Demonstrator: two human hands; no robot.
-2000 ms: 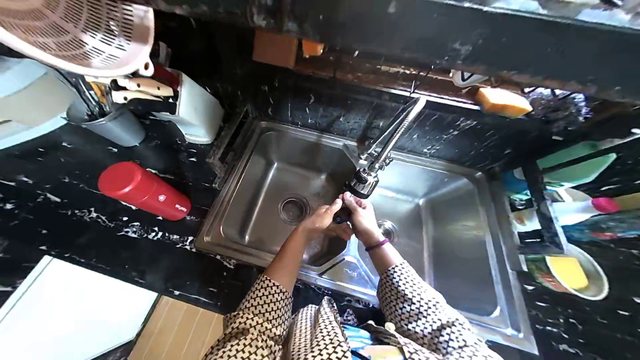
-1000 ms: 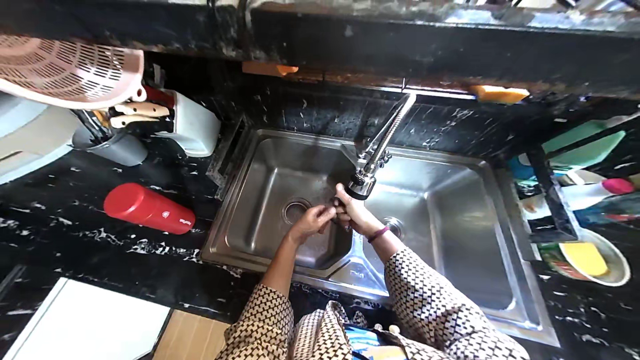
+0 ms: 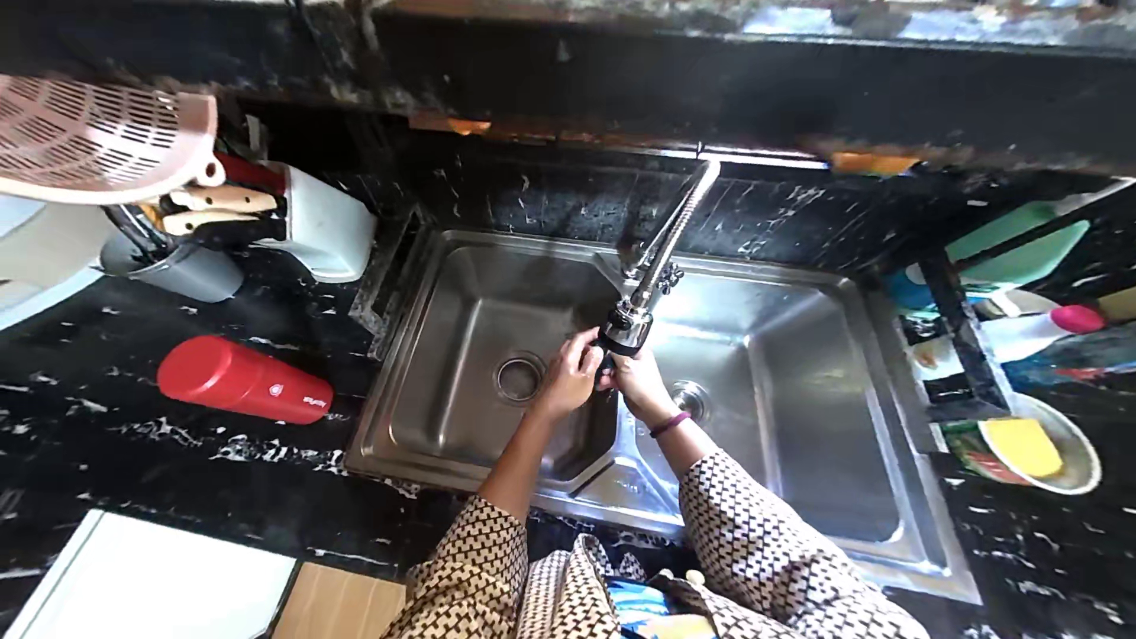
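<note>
A chrome pull-down faucet with a spring neck (image 3: 683,213) rises behind the divider of a stainless steel double-bowl sink (image 3: 852,426). Its spray head (image 3: 628,327) hangs over the divider, black at the lower end. My left hand (image 3: 571,373) has its fingers at the left side of that black end. Fingers of my right hand (image 3: 637,377) are around its right side, just under the chrome part. Both hands meet below the spray head, and the fingertips are partly hidden. A drain (image 3: 519,377) shows in the left bowl, another (image 3: 688,401) behind my right wrist.
On the black counter at left lie a red bottle (image 3: 244,380), a grey utensil cup (image 3: 182,266) and a knife holder (image 3: 328,226). A pink plastic basket (image 3: 106,142) overhangs them. At right, a bowl (image 3: 1078,453) holds a yellow sponge (image 3: 1022,446) beside a rack. A dark ledge crosses overhead.
My hands were lower and slightly apart under the spray head one second ago; now they are together at its black end. The view has tilted somewhat.
</note>
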